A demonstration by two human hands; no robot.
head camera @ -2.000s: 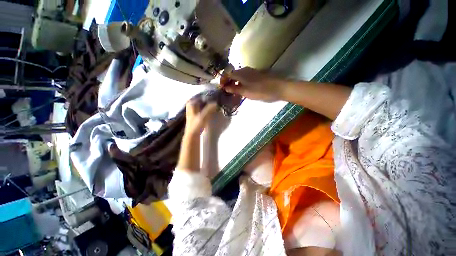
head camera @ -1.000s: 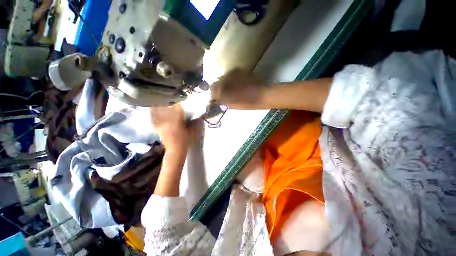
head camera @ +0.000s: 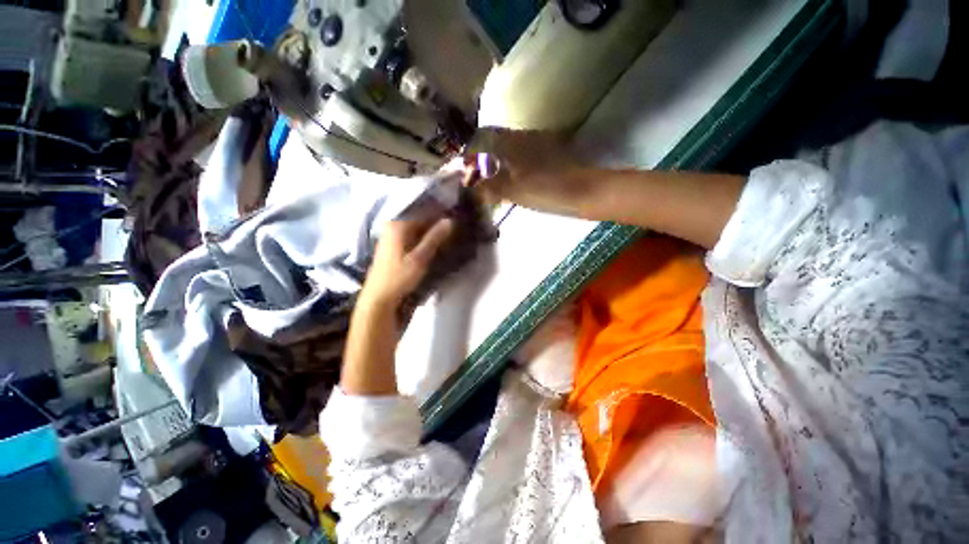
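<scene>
A garment with pale grey cloth (head camera: 308,228) and dark brown cloth (head camera: 452,255) lies under the cream sewing machine head (head camera: 367,117) and spreads to the left. My left hand (head camera: 402,255) holds the cloth just below the machine head, thumb and fingers on its pale and dark part. My right hand (head camera: 515,170) is close to the needle area, fingertips pinching the cloth edge; a ring shows on one finger. The needle and presser foot are mostly hidden by the fingers.
The white table has a green edge (head camera: 627,228) between it and the orange cloth (head camera: 648,340) on my lap. More brown cloth (head camera: 159,202) is heaped beyond the machine. A yellow item (head camera: 303,462) is below the table.
The camera view has shifted. A second ago my left hand was spread on the white cloth, farther from my right hand; now it is closer, with dark cloth bunched between them.
</scene>
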